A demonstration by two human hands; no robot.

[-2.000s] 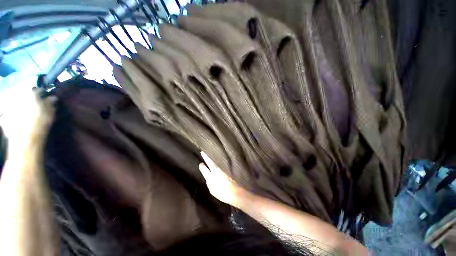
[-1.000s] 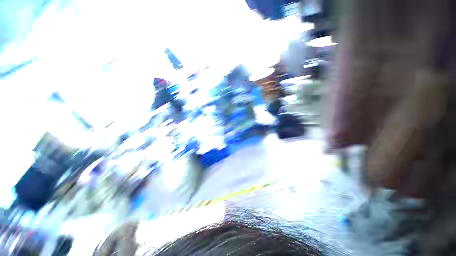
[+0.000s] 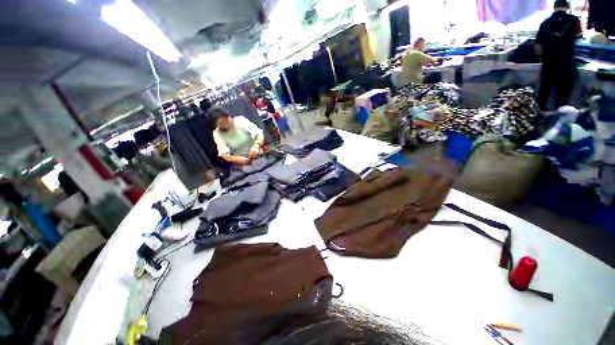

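Note:
Neither of my hands is in view. A brown garment [image 3: 259, 283] lies nearest me on the white table [image 3: 404, 296], with a dark hanger hook [image 3: 338, 290] at its right. Hair at the bottom edge covers part of it. A second brown garment [image 3: 384, 209] lies flat farther up. Its dark straps [image 3: 482, 232] trail right to a red thread cone [image 3: 523, 273]. A small tool with an orange-yellow handle [image 3: 506, 326] and a thin metal tool [image 3: 498, 334] lie near the bottom right.
Stacks of folded dark grey garments [image 3: 239, 209] stand beyond the brown ones. Another worker [image 3: 236, 140] handles grey cloth at the far end. Cords and small devices [image 3: 154, 253] line the left edge, with a yellow item [image 3: 137, 329]. Sacks [image 3: 502, 168] and checked cloth lie beyond; two more people stand farther back.
The hanging brown garments and both hands, seen two seconds ago, are out of view. After a blurred turn, the view now shows the table with the garments laid on it.

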